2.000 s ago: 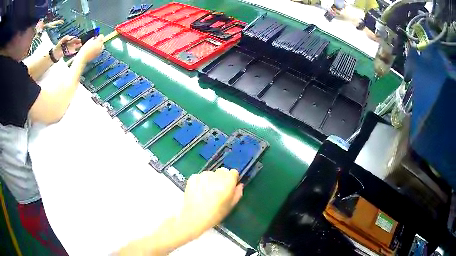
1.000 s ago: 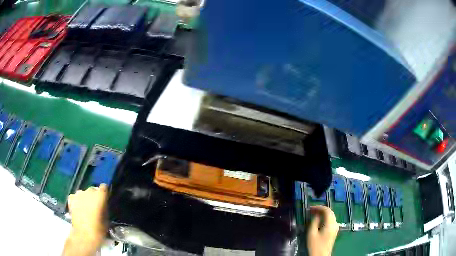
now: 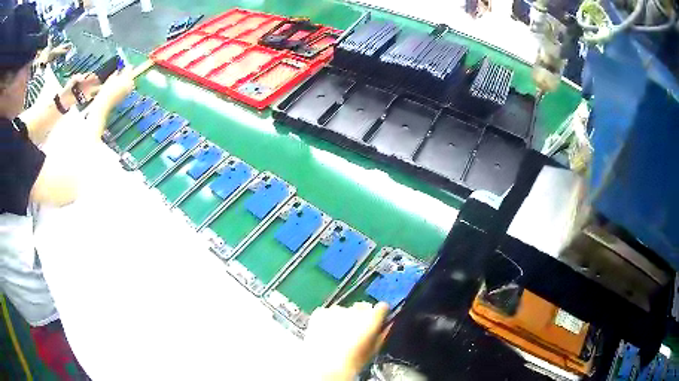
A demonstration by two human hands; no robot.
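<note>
Thin grey phone frames [image 3: 257, 195] lie in a slanting row on the green mat, each with a blue patch [image 3: 300, 226] at its far end. My left hand [image 3: 346, 336] is at the near end of the rightmost phone frame [image 3: 394, 281], beside the black press surround. Its fingers are closed on that frame's edge; the palm side is hidden and the hand is washed out by glare. My right hand is not in view. The orange-brown press fixture [image 3: 530, 327] sits low at the right, with dark parts at its left end.
A black surround [image 3: 447, 327] borders the fixture, below a blue housing [image 3: 636, 141]. A black tray [image 3: 387, 123] with stacked dark parts [image 3: 424, 53] lies beyond the row, beside a red tray [image 3: 242, 59] with loose black frames. A neighbouring worker [image 3: 18, 149] handles something dark at the left.
The view turned right to the press, showing both my hands, then back left. My right hand has left the view. My left hand and its frame are further right along the row than two seconds ago.
</note>
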